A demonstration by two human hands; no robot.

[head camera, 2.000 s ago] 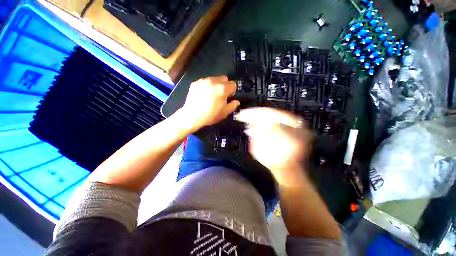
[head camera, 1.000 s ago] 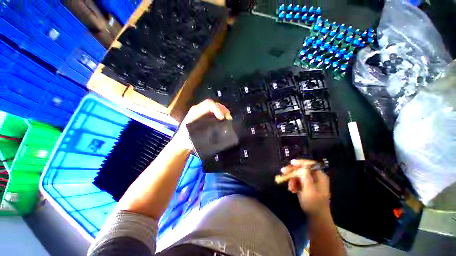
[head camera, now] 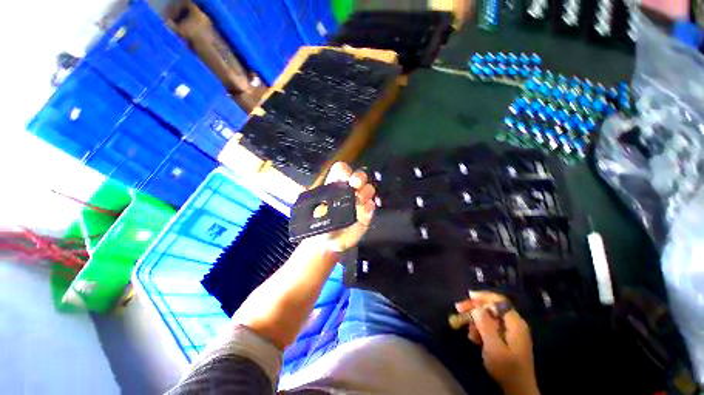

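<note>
My left hand [head camera: 351,208] holds a black squarish plastic housing [head camera: 313,217] up over the left edge of the work area. The housing's flat face, with a pale round spot in the middle, faces the camera. My right hand [head camera: 500,333] is closed around a short tan hand tool [head camera: 459,319], whose tan end sticks out to the left. Rows of black housings [head camera: 534,202] with small white spots lie on the dark green bench in front of my hands. The nearest rows are dark and blurred.
A white stick tool [head camera: 600,268] lies right of the housings. Green boards with blue components [head camera: 548,119] lie behind them, and clear plastic bags [head camera: 652,154] at the right. A cardboard box [head camera: 361,133] bears black housings. A bright blue crate [head camera: 174,270] stands at the left.
The view has swung left and up. My left hand has turned the housing so its spotted face shows. My right hand still holds the tan tool near the front of the rows.
</note>
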